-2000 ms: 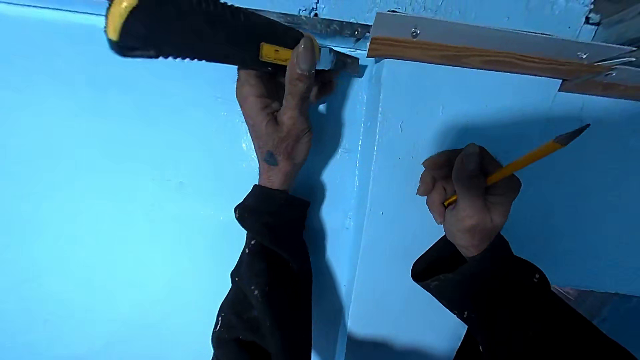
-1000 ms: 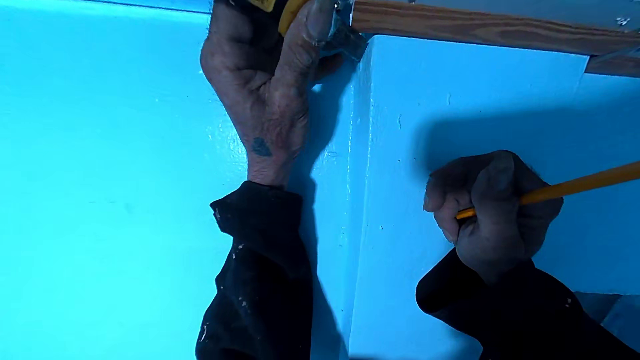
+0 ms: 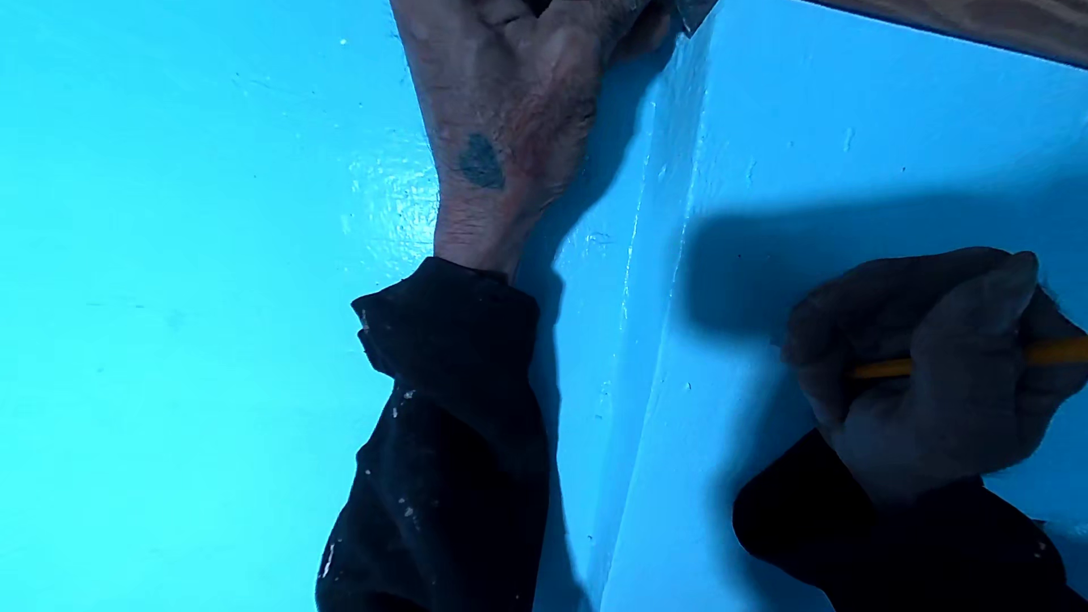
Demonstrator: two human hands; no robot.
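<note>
My left hand point(image 3: 518, 102) reaches up to the top edge of the view, against the blue painted wall point(image 3: 212, 340). Its fingers are mostly cut off by the frame. A small piece of grey metal point(image 3: 695, 13) shows beside its fingertips, near the top of the wall's corner ridge; what the hand holds cannot be seen now. At the right, my right hand point(image 3: 935, 365) is closed around a thin yellow-orange stick-like tool point(image 3: 1054, 351), whose far end runs out of the view.
A wooden strip point(image 3: 986, 21) crosses the upper right corner. A raised painted corner point(image 3: 659, 280) runs down the wall between the two forearms. Both sleeves are dark, the left one point(image 3: 450, 442) flecked with paint.
The view has moved in closer and lower, so the black and yellow tool at my left hand has gone out of the top. The yellow tool remains in my right hand.
</note>
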